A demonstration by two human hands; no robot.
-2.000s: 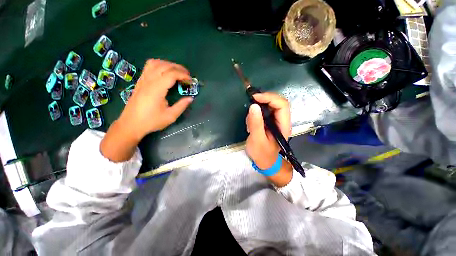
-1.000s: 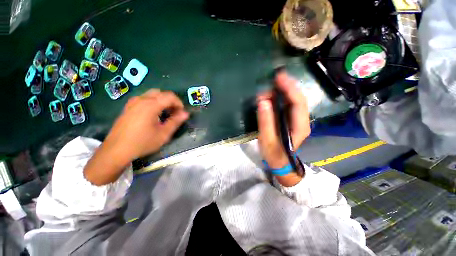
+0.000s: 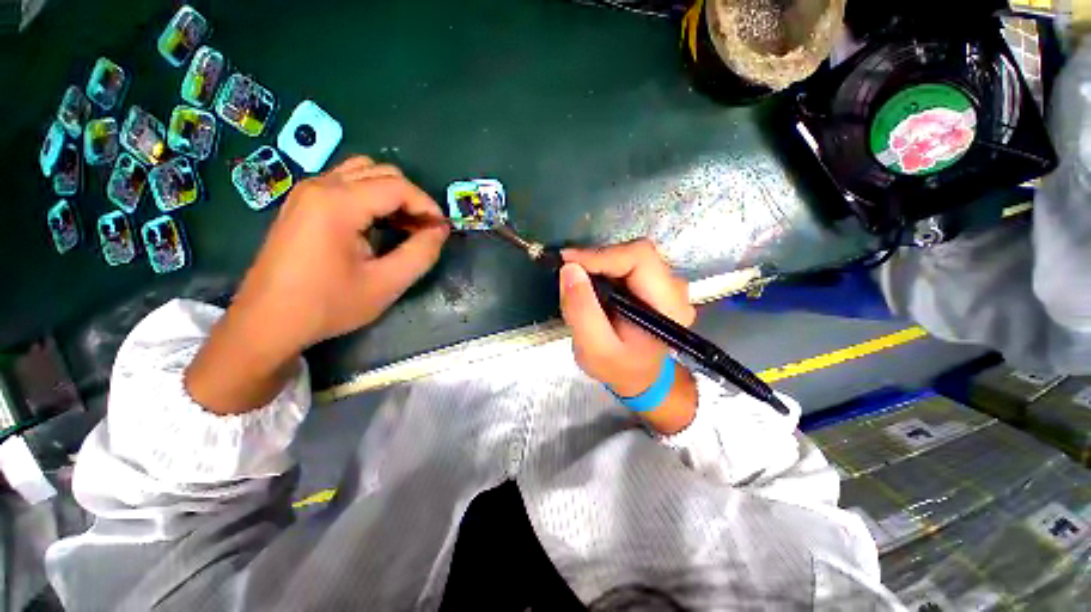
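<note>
A light-blue device unit [image 3: 477, 203] with dark, white and yellow parts inside lies on the dark green mat [image 3: 574, 108] in front of me. My right hand [image 3: 625, 313] holds the black soldering iron [image 3: 688, 340] like a pen, its thin metal tip at the unit's lower right edge. My left hand [image 3: 347, 245] is just left of the unit, thumb and fingertips pinched together by its lower left edge. Something thin and dark shows between the fingers; I cannot tell what it is.
Many device units [image 3: 175, 182] lie in a group at the left, with a plain light-blue cover [image 3: 310, 135] beside them. A round tip cleaner [image 3: 774, 36] and a black fan [image 3: 922, 129] stand at the upper right. Another person's sleeve [image 3: 963, 305] is at the right edge.
The soldering iron was raised away from the unit and now its tip is at the unit's edge. My left fingertips have closed in on the unit's lower left. The camera view has shifted.
</note>
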